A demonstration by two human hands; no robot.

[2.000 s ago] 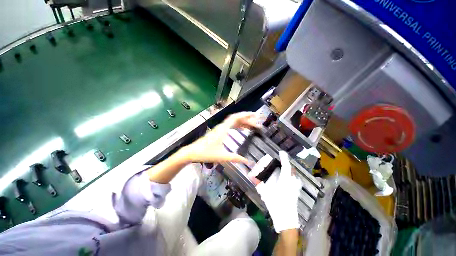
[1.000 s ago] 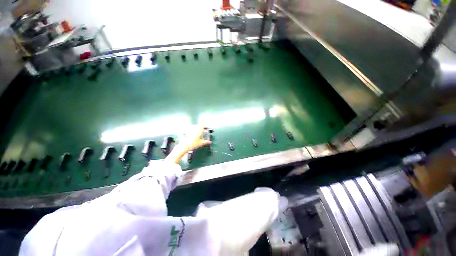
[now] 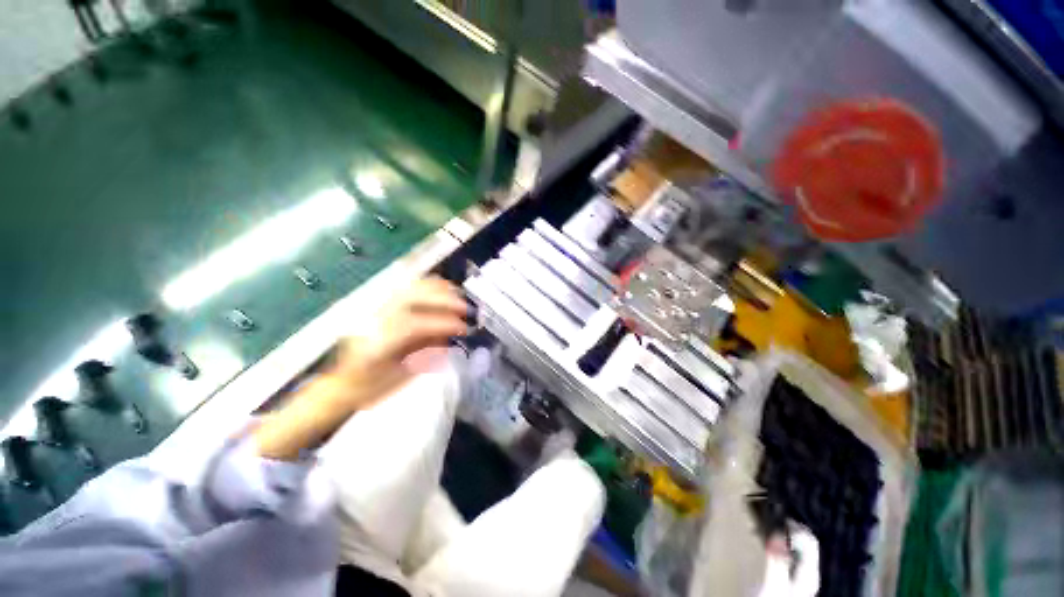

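Note:
My left hand (image 3: 403,332), bare and blurred, is over the belt's near edge beside the grooved metal table (image 3: 543,286). Its fingers are loosely bent and apart, with nothing visible in them. My right hand (image 3: 793,566), in a white glove, is cut off by the bottom edge at the parts tray (image 3: 893,501). Black parts (image 3: 817,466) fill the tray in rows. A dark piece shows by the right fingertips; whether they grip it is unclear. The white-and-black jig (image 3: 601,350) sits on the table, with a perforated metal block (image 3: 671,297) above and behind it.
The green conveyor (image 3: 210,152) on the left carries black parts (image 3: 93,383) and small fittings (image 3: 242,318). The grey machine head with its red stop button (image 3: 860,170) overhangs the upper right. A white wipe (image 3: 875,338) and stacked dark slats (image 3: 980,385) lie beyond the tray.
The view has swung from the belt back to the machine. My left hand has come back from over the belt fittings. My gloved right hand is now at the tray, away from the jig.

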